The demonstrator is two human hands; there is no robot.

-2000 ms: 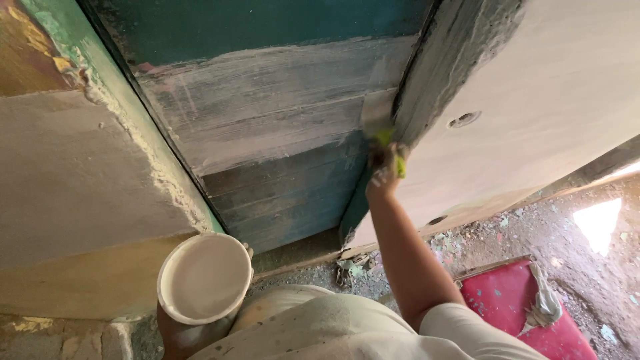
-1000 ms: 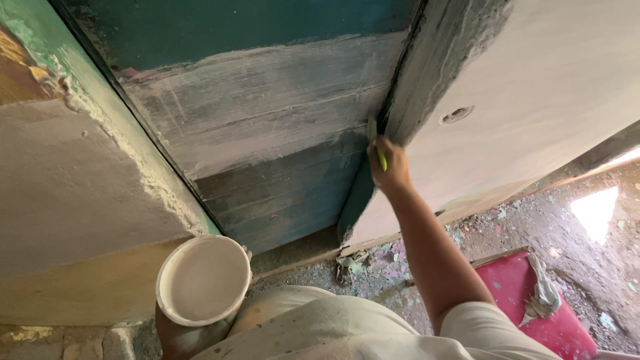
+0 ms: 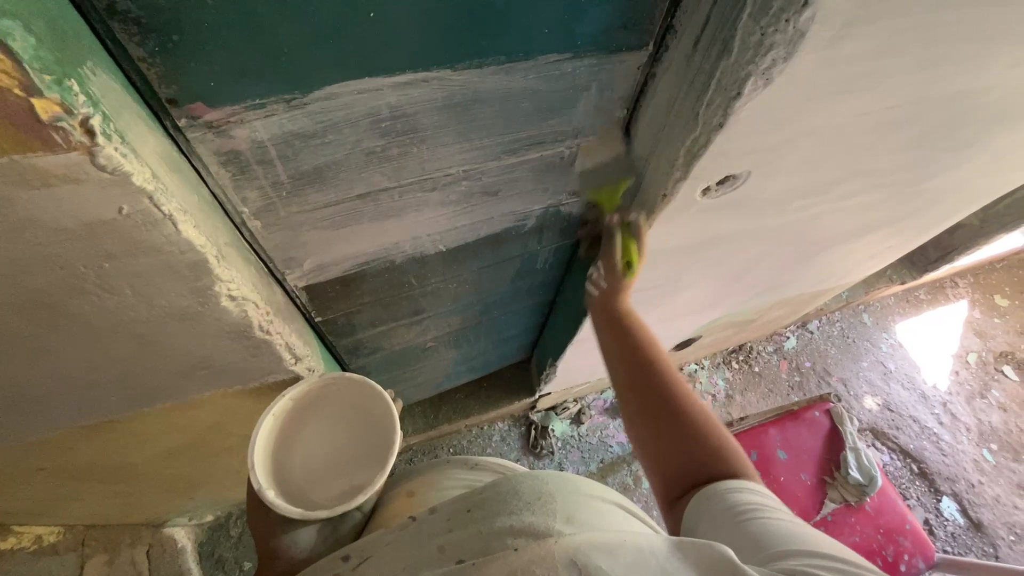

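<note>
My right hand (image 3: 614, 254) is closed round the green handle of a wide paintbrush (image 3: 608, 180), blurred by motion, at the right edge of a teal door panel (image 3: 432, 312). A streaky whitish coat (image 3: 400, 160) covers a broad band across the panel. At the lower left, my left hand (image 3: 308, 532) holds a white plastic tub (image 3: 396, 436) of pale paint or thin coating from the side and below. Most of that hand is hidden by the tub; some fingertips show at its right rim.
A rough grey door frame (image 3: 696, 96) and a pale wall (image 3: 848, 160) with a small recess stand at right. A crumbling plaster edge (image 3: 216, 272) is at left. A red panel (image 3: 800, 464) with a rag (image 3: 856, 468) lies on the debris-strewn floor (image 3: 904, 400).
One second ago the brush was seen nearly edge-on by the frame; now its broad face shows, higher along the panel's right edge. My left hand still holds the tub in the same place.
</note>
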